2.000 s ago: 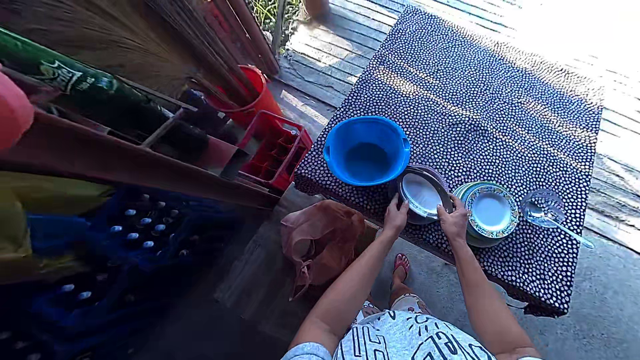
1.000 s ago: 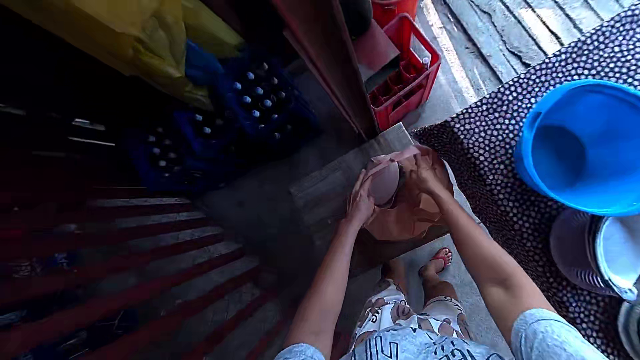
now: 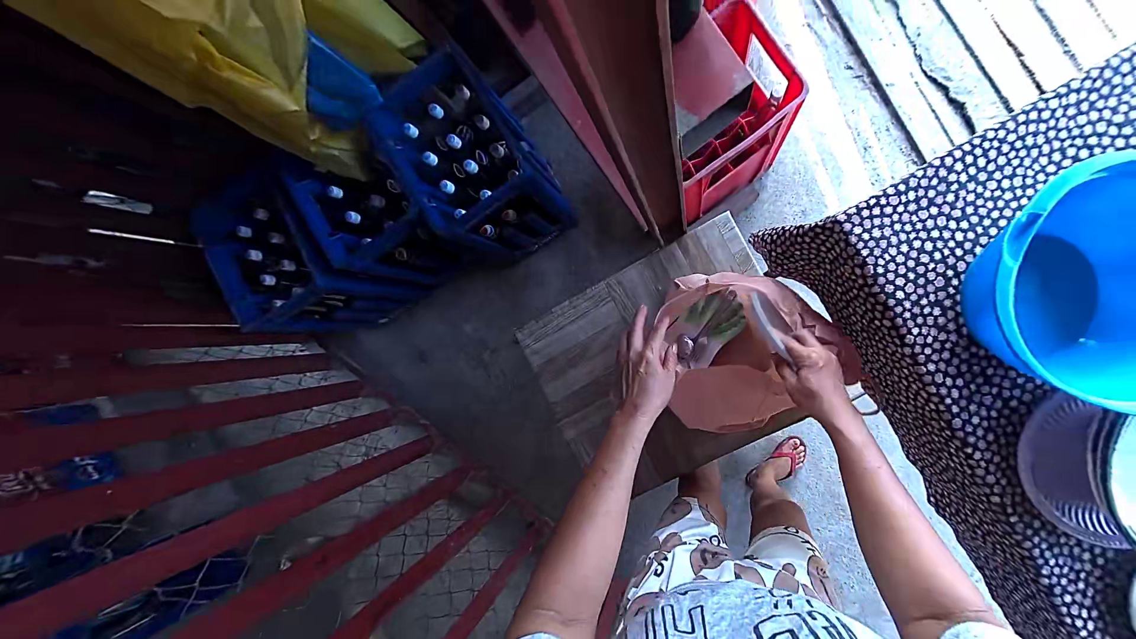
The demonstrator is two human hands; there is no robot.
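Observation:
A pinkish-brown bag (image 3: pixel 732 399) lies with its mouth open on a wood-patterned surface. Inside it show a green-and-white patterned item (image 3: pixel 717 321) and a small roundish thing I cannot name. My left hand (image 3: pixel 648 364) rests at the bag's left rim, fingers spread; whether they pinch the rim is unclear. In my right hand (image 3: pixel 809 368), over the bag's right side, is a pale thin-edged object (image 3: pixel 770 324), perhaps a plate seen edge-on.
A blue basin (image 3: pixel 1003 293) and stacked dishes (image 3: pixel 1056 470) stand on a table with a dotted cloth (image 3: pixel 905 257). Blue crates (image 3: pixel 355 284) of bottles sit at left, a red crate (image 3: pixel 781 133) beyond a wooden panel (image 3: pixel 626 106). Red slats (image 3: pixel 222 532) run lower left.
Two seconds ago both hands were at dishes on the table; they are now at the bag. A round pale thing in the bag's mouth one second ago no longer shows there. The view has swung left.

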